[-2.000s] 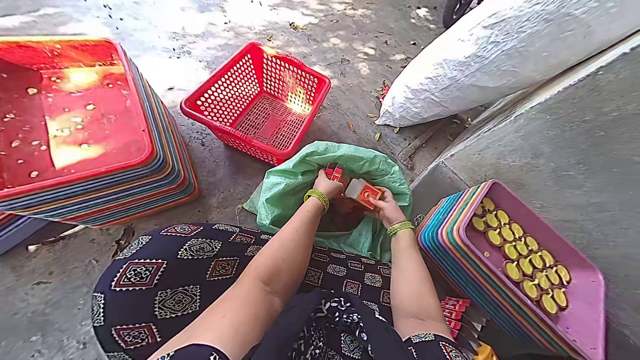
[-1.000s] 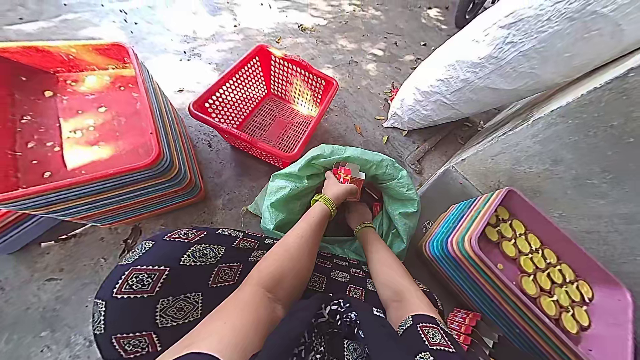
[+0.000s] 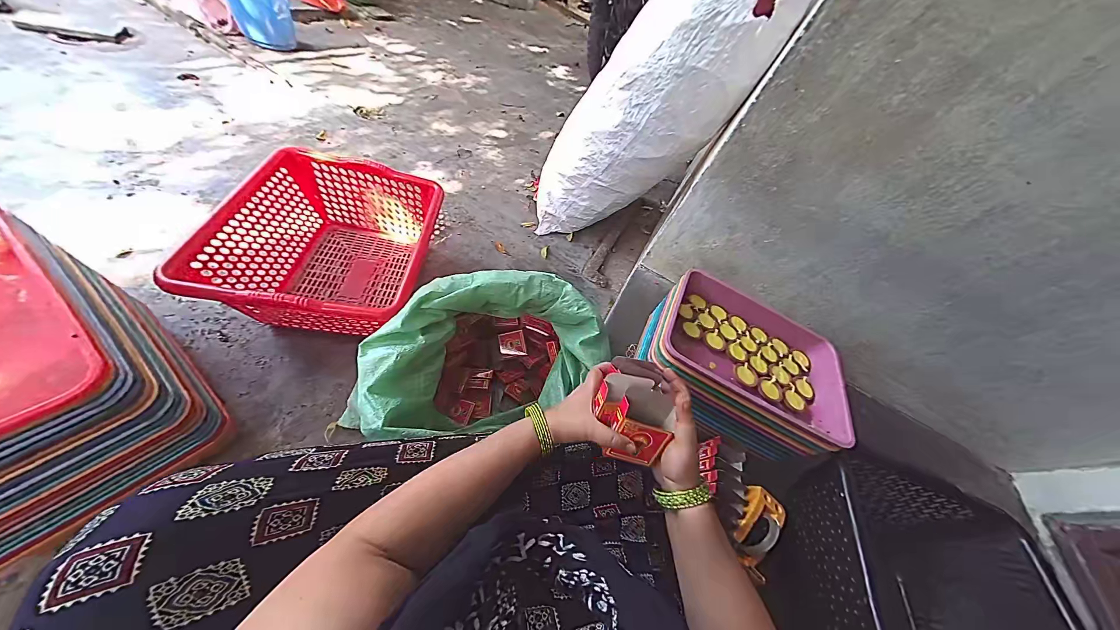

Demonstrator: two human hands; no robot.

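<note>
Above my lap, my left hand (image 3: 588, 413) and my right hand (image 3: 681, 437) hold a small red-and-gold printed cardboard box (image 3: 640, 442) between them. Its flaps are apart and the grey inside shows. My left fingers grip its red side, and my right hand supports the other side. To the left of my hands, a green woven sack (image 3: 398, 376) stands with its mouth wide, holding many small red boxes (image 3: 512, 343). A purple tray (image 3: 827, 385) with several round yellow-topped pieces (image 3: 745, 374) tops a stack of trays just right of my hands.
A red perforated plastic basket (image 3: 302, 302) stands beyond the sack. Stacked plastic trays (image 3: 131, 385) are at left. A full white sack (image 3: 630, 114) leans by the grey wall (image 3: 910, 192). Right of my right wrist lie more red boxes (image 3: 707, 464) and a yellow tape dispenser (image 3: 759, 516).
My hands have moved out of the green sack's mouth to its right, above my lap, with a box between them. The view has shifted to the right.
</note>
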